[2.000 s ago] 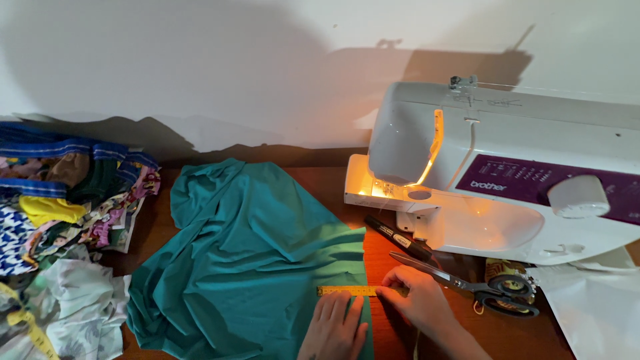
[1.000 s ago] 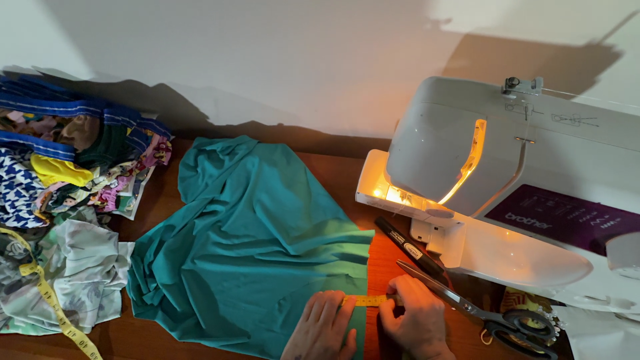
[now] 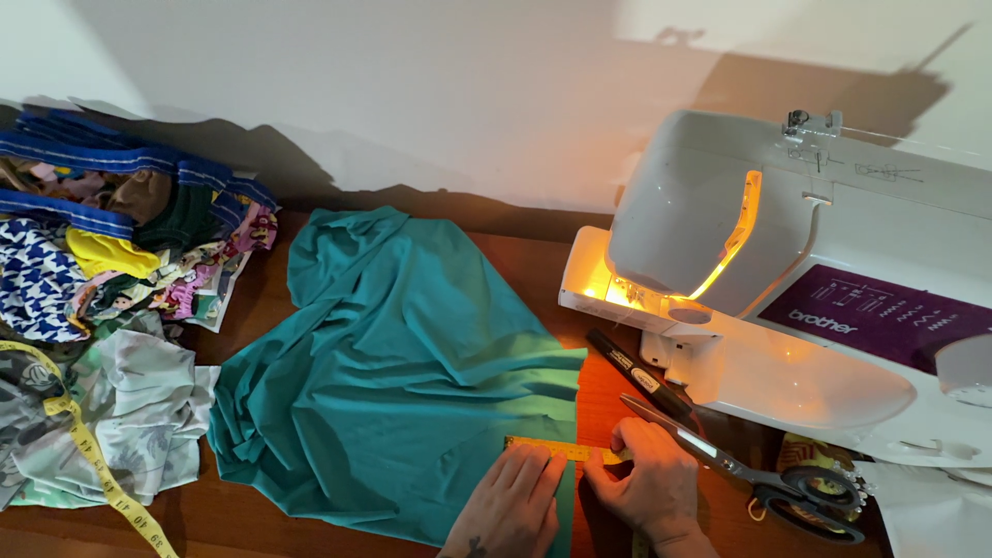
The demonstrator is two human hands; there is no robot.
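Teal fabric (image 3: 387,333) lies spread in folds on the brown table. A yellow tape measure (image 3: 570,450) lies across its right edge, its end on the cloth. My left hand (image 3: 511,496) rests on the fabric, fingertips pressing the tape's lower edge near that end. Just right of the cloth edge, my right hand (image 3: 651,484) grips the tape between thumb and fingers. More of the tape hangs down below that hand, partly hidden.
A white Brother sewing machine (image 3: 775,349), lamp lit, stands at the right. Beside it lie a black marker (image 3: 639,372) and scissors (image 3: 744,469). Patterned fabrics (image 3: 116,271), pale cloth (image 3: 147,418) and another stretch of yellow tape (image 3: 101,465) are at the left. A wall rises behind.
The view has shifted. Both hands stay at the right edge of the teal fabric, with the tape laid across it throughout.
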